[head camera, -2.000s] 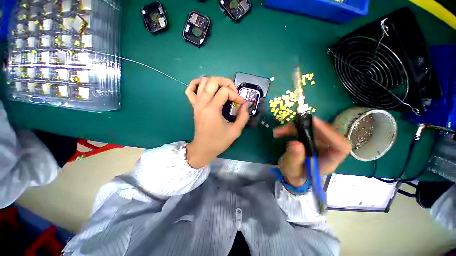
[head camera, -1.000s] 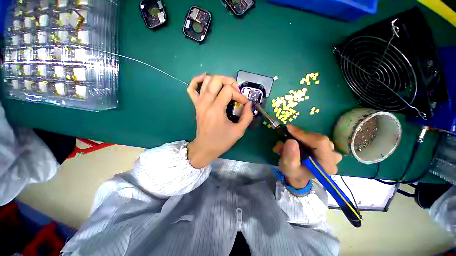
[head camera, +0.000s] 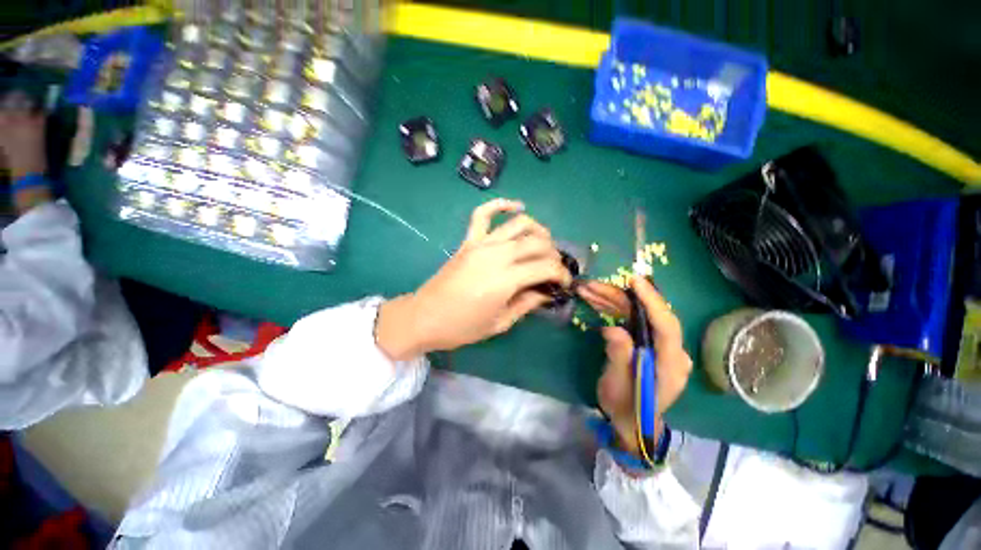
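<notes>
My left hand (head camera: 489, 281) is over the black watch housing (head camera: 562, 281), its fingertips on the housing and covering much of it. My right hand (head camera: 648, 352) holds the blue and black soldering iron (head camera: 645, 387) with its tip pointing up, off the housing. The index finger of my right hand reaches to the housing's right side. Solder wire (head camera: 389, 217) runs from the tray side to my left hand. Small yellow pieces (head camera: 653, 255) lie to the right of the housing, partly behind the iron and my right hand.
A clear blister tray (head camera: 242, 140) is at left. Several loose housings (head camera: 482, 161) lie ahead. A blue bin (head camera: 680, 102) of yellow pieces is at the back, with a fan (head camera: 769, 231) and cleaner pot (head camera: 772, 360) at right. Another person's hand (head camera: 22, 134) is far left.
The view has shifted, showing more of the far bench. The iron's tip has left the housing and now points up. My right index finger has moved to the housing.
</notes>
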